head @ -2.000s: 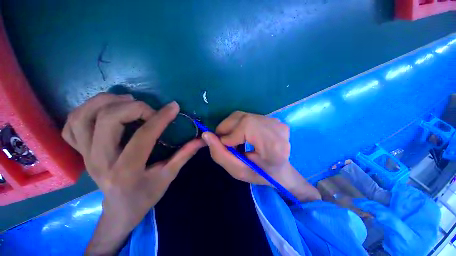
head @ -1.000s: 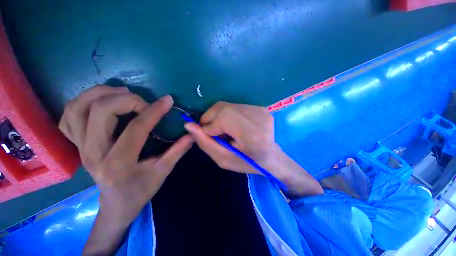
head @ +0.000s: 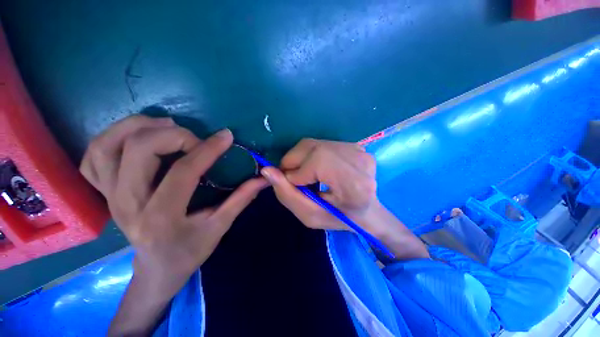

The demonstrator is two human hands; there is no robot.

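Observation:
My left hand is bare and holds a thin dark open ring by its edge between thumb and fingertips, just in front of me. Green bench shows through the ring. My right hand is bare and holds a slim bright-blue stick like a pen. The stick's tip is at the ring's upper right rim; whether it touches cannot be told. My fingers cover parts of the ring's edge.
A red foam tray with a dark and silvery part in a pocket is at the left. Another red tray is at the top right. A white sliver and a dark thread-like mark lie on the green bench. A person in blue is at the lower right.
My right hand and the stick moved left with the view, then back right. The ring stays in my left hand, with the stick's tip still at its rim.

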